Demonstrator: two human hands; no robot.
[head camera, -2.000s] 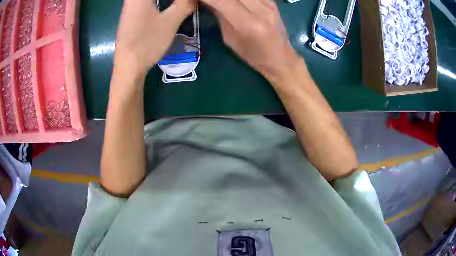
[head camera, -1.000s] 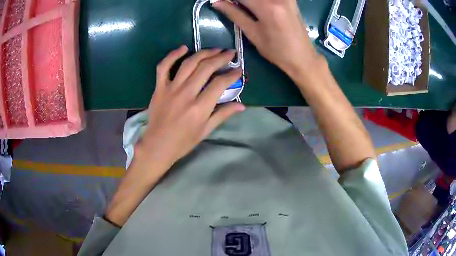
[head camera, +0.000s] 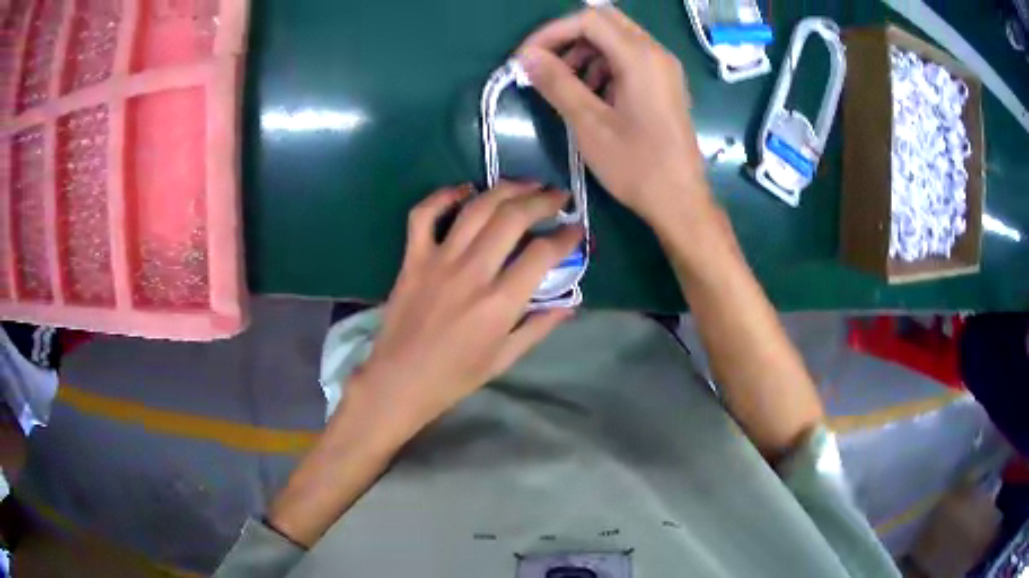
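A white-silver loop frame (head camera: 490, 130) lies on the dark green bench in front of me, rounded end away from me. My left hand (head camera: 480, 254) lies over its wider base and holds it; a blue strip (head camera: 573, 260) shows beside the fingers. My right hand (head camera: 621, 113) pinches a small white fitting (head camera: 519, 73) at the rounded end with thumb and forefinger. The fitting is mostly hidden by the fingertips.
A pink parts tray (head camera: 226, 169) with compartments of tiny parts is at the left. A cardboard box (head camera: 867, 158) of white fittings is at the right. Two other loop units (head camera: 833, 85) (head camera: 739, 51) lie between the loop and the box. The bench edge is near my body.
Since two seconds ago, my left hand has come down onto the loop's base and the loop has shifted right. In the last second the view has moved, showing more of the far bench; the hands keep their hold.
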